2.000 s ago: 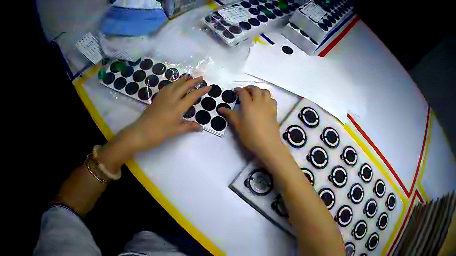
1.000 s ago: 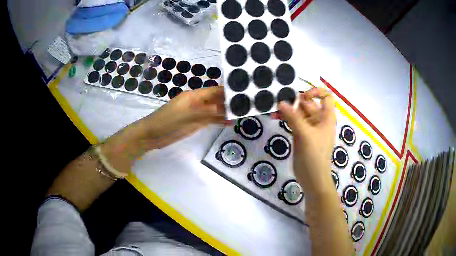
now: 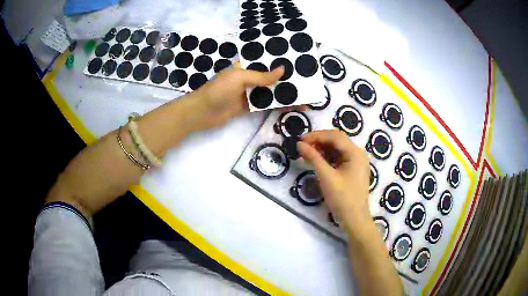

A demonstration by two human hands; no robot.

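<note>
My left hand (image 3: 231, 92) holds a white liner sheet (image 3: 304, 92) with rows of black discs, thumb on top; one disc place at its near corner is blank. My right hand (image 3: 336, 165) pinches a black adhesive disc (image 3: 291, 148) between thumb and fingertips, above the foam tray (image 3: 246, 162). The tray holds rows of round units (image 3: 348, 120), many with black centres. The unit at the tray's near left corner (image 3: 270, 161) has a bare silver centre. My right hand and forearm hide some units.
Spare disc sheets (image 3: 150, 63) under clear plastic lie at the left. A blue item (image 3: 90, 6) is cut off at the top left. A stack of grey-brown layers (image 3: 489, 231) stands at the right. Yellow and red tape lines (image 3: 431, 113) mark the white bench.
The disc sheet has come down and tilted away in my left hand. My right hand has left the sheet, moved down over the tray and now holds one disc taken from it.
</note>
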